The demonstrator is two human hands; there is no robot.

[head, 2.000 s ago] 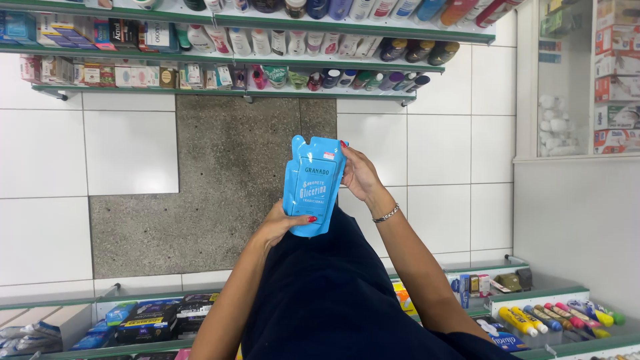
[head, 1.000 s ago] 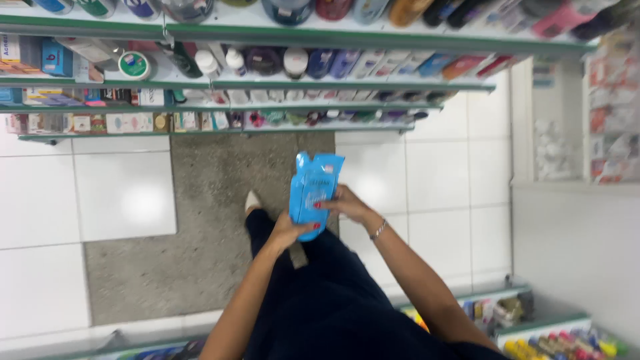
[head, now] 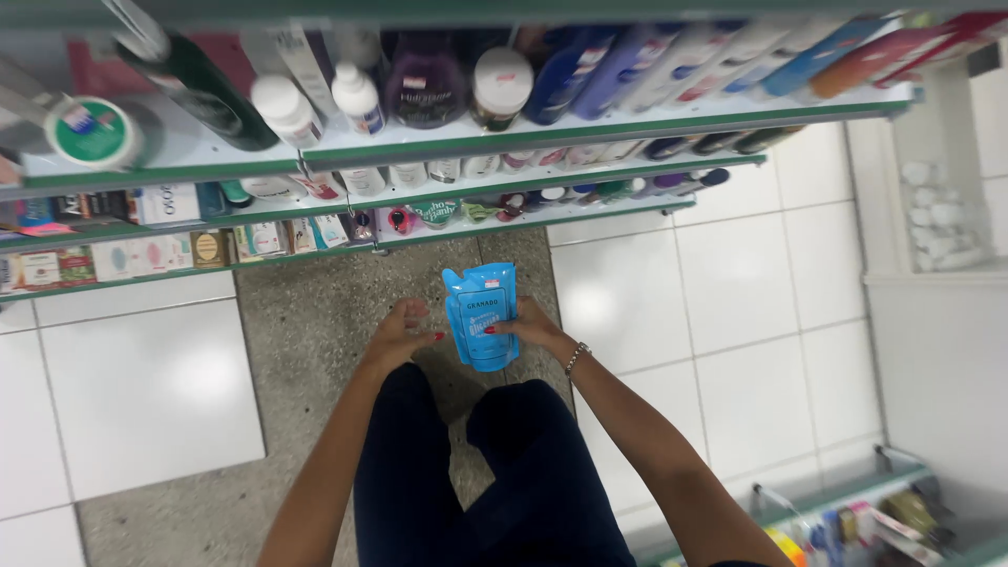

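Observation:
A blue Granado refill pouch (head: 482,315) is upright in my right hand (head: 529,324), whose thumb with a red nail lies across its front. The fingers of that hand are hidden behind the pouch. My left hand (head: 399,337) is just to the left of the pouch, apart from it, with fingers spread and nothing held. Below both hands are my dark trouser legs and the floor.
Glass shelves (head: 614,130) with bottles, jars and boxes span the top of the view. A white jar with a green lid (head: 90,132) sits at the upper left. Another stocked shelf (head: 850,512) is at the lower right, below a white cabinet wall (head: 945,354).
My left hand has let go of the pouch and moved off to its left. The pouch stays in my right hand. The view has shifted closer to the upper shelves.

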